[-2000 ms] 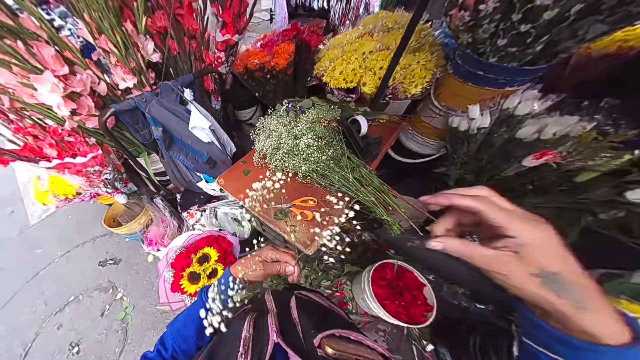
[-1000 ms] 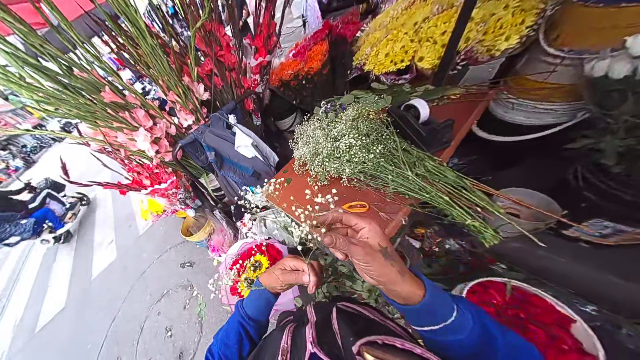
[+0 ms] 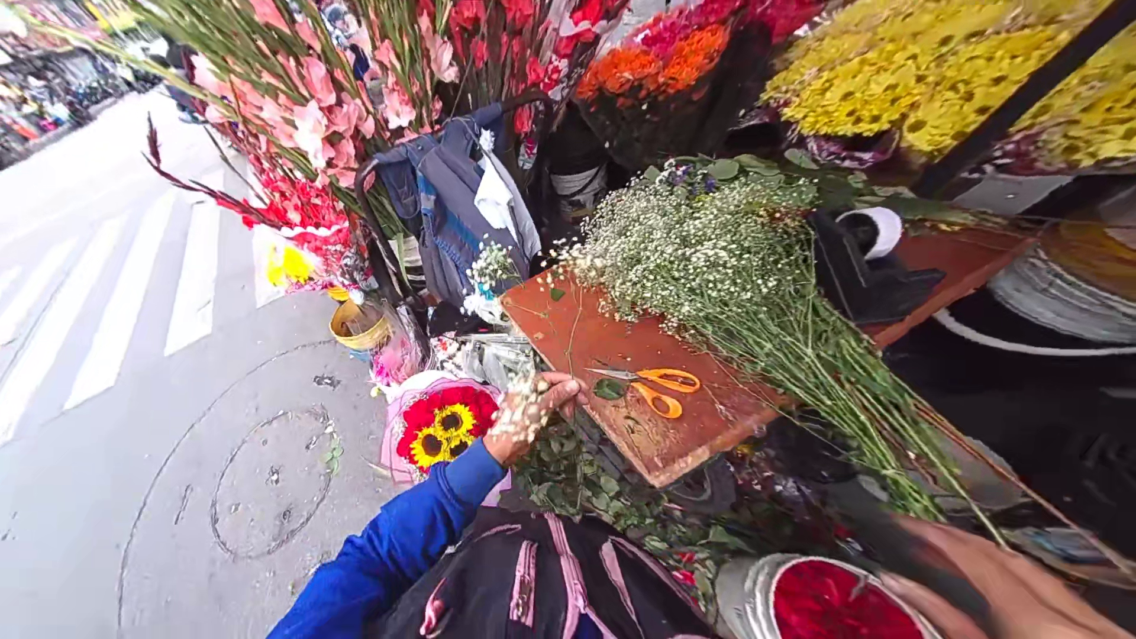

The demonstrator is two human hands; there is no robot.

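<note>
My left hand [image 3: 537,413] holds sprigs of baby's breath [image 3: 525,399] at the left edge of a reddish-brown board [image 3: 568,333]. Orange-handled scissors [image 3: 661,386] lie on the board, blades pointing left, beside a loose green leaf [image 3: 609,389]. A large bunch of baby's breath [image 3: 701,240] rests across the board, its stems [image 3: 870,408] hanging over the right side. My right hand [image 3: 994,586] is blurred at the lower right, by a white bucket of red petals or flowers [image 3: 834,603]; whether it holds anything is unclear.
A bouquet with sunflowers and red flowers [image 3: 448,424] stands left of the board. Behind are a blue-grey backpack [image 3: 453,204], pink gladioli [image 3: 319,115], orange flowers [image 3: 657,67] and yellow flowers [image 3: 887,80]. A roll of white tape [image 3: 874,232] sits on the board's far part. A black bag [image 3: 532,577] is at my lap.
My right hand has moved from beside my left hand to the lower right, near the bucket. The left hand still holds small white flowers. The view has shifted.
</note>
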